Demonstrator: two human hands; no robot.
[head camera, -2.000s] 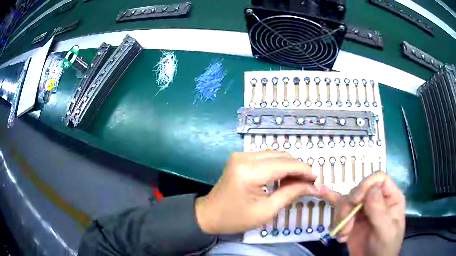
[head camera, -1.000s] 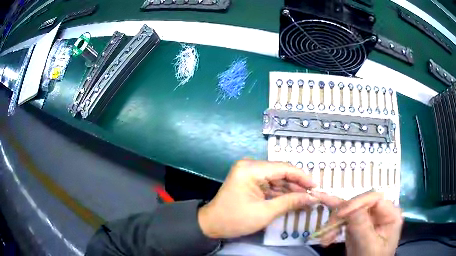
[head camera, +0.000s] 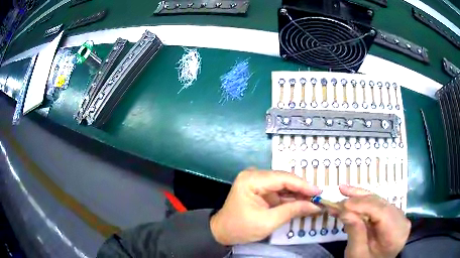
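Observation:
My left hand (head camera: 257, 206) is above the lower left of a white small-parts board (head camera: 353, 151), its thumb and index fingertips pinched at the blue tip of a thin tan stick (head camera: 330, 204). Whether the left fingers hold anything besides touching the tip cannot be told. My right hand (head camera: 376, 221) holds the stick's other end between thumb and fingers. Rows of small dumbbell-shaped pieces (head camera: 303, 94) lie on the board. A grey housing strip (head camera: 333, 125) with about a half row of round shiny spots lies across the board, above both hands.
A black cooling fan (head camera: 325, 40) stands behind the board. White threads (head camera: 189, 68) and blue threads (head camera: 235, 80) lie on the green bench (head camera: 166, 121). Strips lie stacked at left (head camera: 121, 80) and far right (head camera: 450, 121). A slim dark tool (head camera: 428, 141) lies right of the board.
The stick has risen from a downward slant, and its blue tip is now at the left fingertips. The right hand has turned with it. The view has shifted since the earliest frame.

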